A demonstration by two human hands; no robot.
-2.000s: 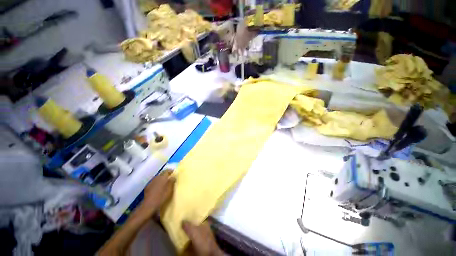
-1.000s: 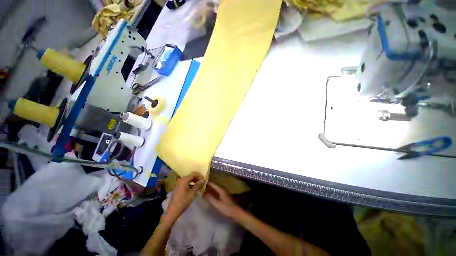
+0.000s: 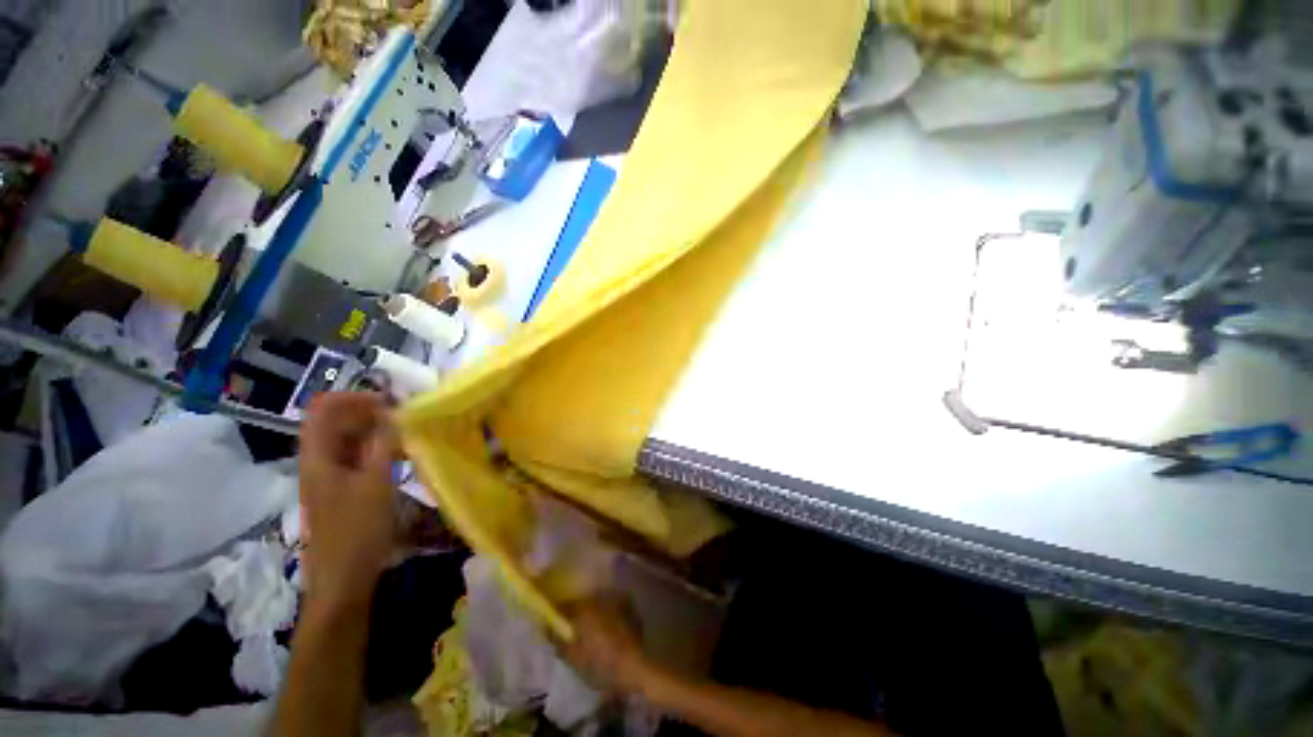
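Observation:
A long yellow garment panel [image 3: 720,159] runs from the top of the view down over the table's front edge. Its near end is spread open, with the layers apart. My left hand [image 3: 349,439], slightly blurred, grips one corner at the left, raised beside the table. My right hand [image 3: 598,648], also blurred, holds the lower end of the panel edge below the table edge. The fingertips of both hands are partly hidden by cloth and blur.
The lit sewing machine head [image 3: 1174,187] stands at right, with blue snips [image 3: 1231,449] nearby. A ruler tape [image 3: 922,533] lines the table edge. Another machine [image 3: 360,173], yellow thread cones [image 3: 151,267] and a blue box [image 3: 521,156] are at left. Pale scraps [image 3: 130,547] lie below.
My left hand has moved left and up with its corner; my right hand has moved slightly down. The panel's near end, previously closed together between the hands, is now spread open.

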